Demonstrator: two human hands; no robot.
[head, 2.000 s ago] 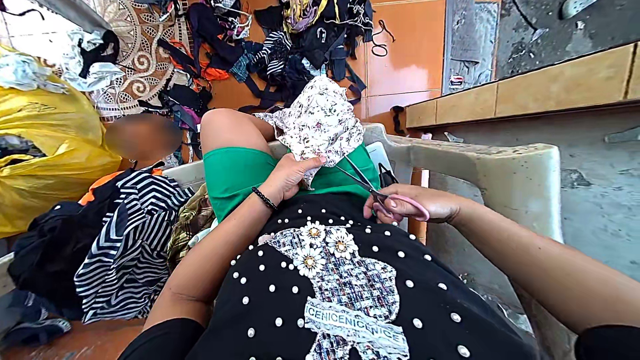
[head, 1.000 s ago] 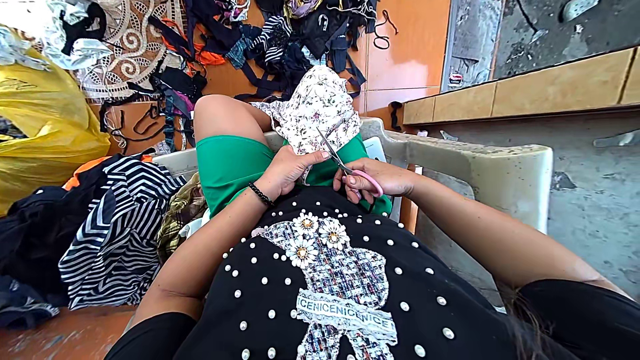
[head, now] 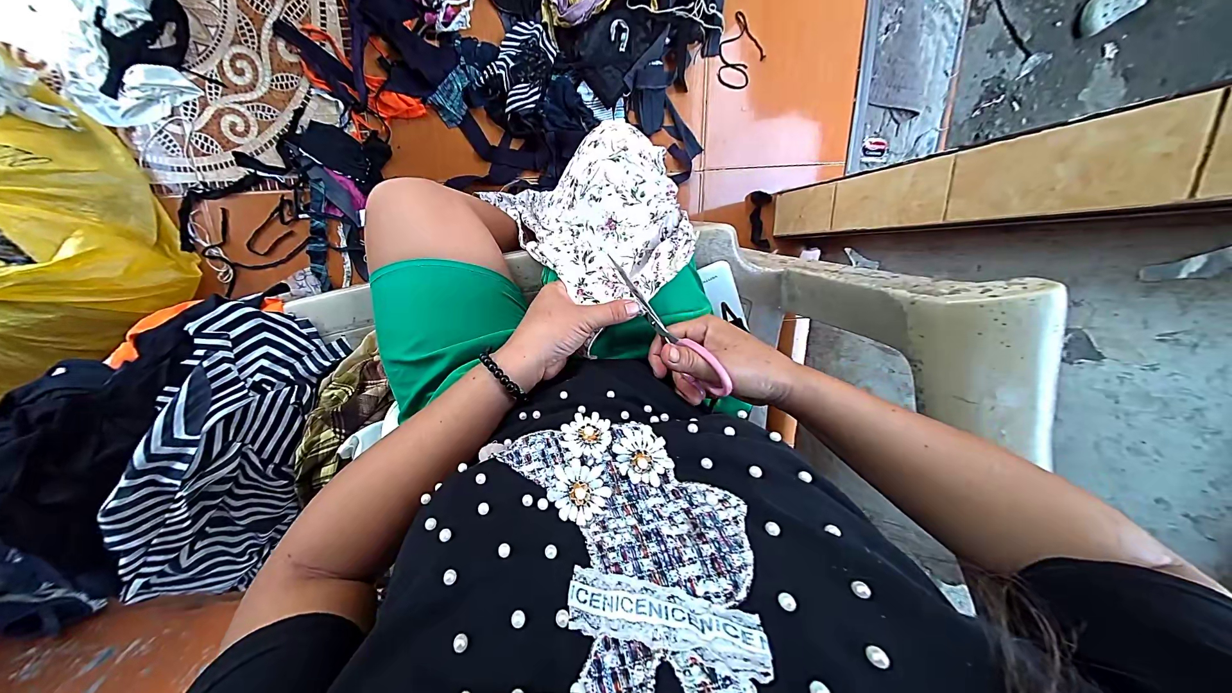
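My left hand point(head: 568, 327) pinches the near edge of a white floral-print cloth point(head: 616, 212), which lies over my knee and green shorts. In my right hand point(head: 727, 361) is a pair of scissors point(head: 664, 327) with pink handles, fingers around the loops. The blades point up and left over the cloth, close to my left thumb, and look nearly closed. Whether they touch the fabric I cannot tell. A black bead bracelet point(head: 502, 377) circles my left wrist.
A plastic armchair's arm point(head: 962, 298) runs beside my right forearm. Striped black-and-white cloth point(head: 221, 452) is heaped at left, below a yellow plastic bag point(head: 87, 231). Dark garments and straps point(head: 568, 87) lie on the orange tiled floor ahead. A tiled ledge point(head: 1020, 183) stands at right.
Two seconds ago the scissor blades were spread apart; now they look nearly closed. My right hand has moved left, nearer my left hand. A person seen at left in the earliest frame is out of view.
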